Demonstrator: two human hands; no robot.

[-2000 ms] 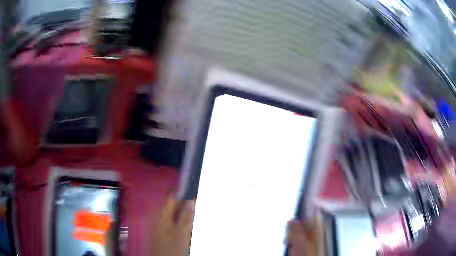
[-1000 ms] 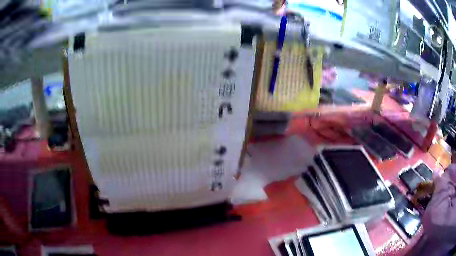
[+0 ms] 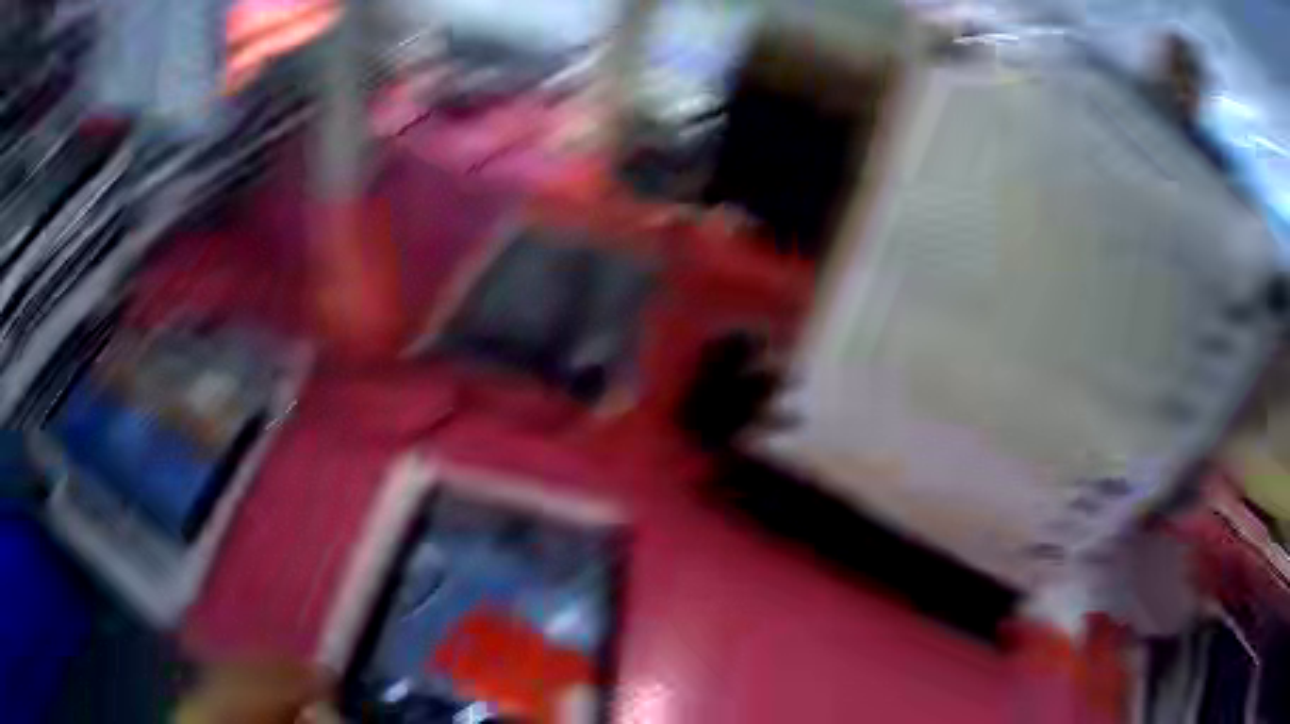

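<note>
The picture is strongly blurred. A tablet [image 3: 488, 608] in a whitish sleeve lies on the red-pink mat at the lower middle, its lower end cut off by the edge. Its lit screen shows a blue-grey picture with a red-orange block. My left hand [image 3: 255, 696] shows only as a small blurred patch at the bottom edge, beside the tablet's lower left side; whether it touches the sleeve cannot be told. My right hand is not in view.
Another lit tablet [image 3: 163, 424] lies at the left, near blue clothing [image 3: 43, 622]. A dark sleeved tablet [image 3: 552, 304] lies behind. The white test chart [image 3: 1019, 311] leans at the right above its black base [image 3: 863, 545]. An orange-wrapped post [image 3: 354, 276] stands at the back left.
The view has turned left and tilted, so the chart now shows at the right. The tablet with the red-orange block and part of my left hand have come into view; the right-side stack has mostly left.
</note>
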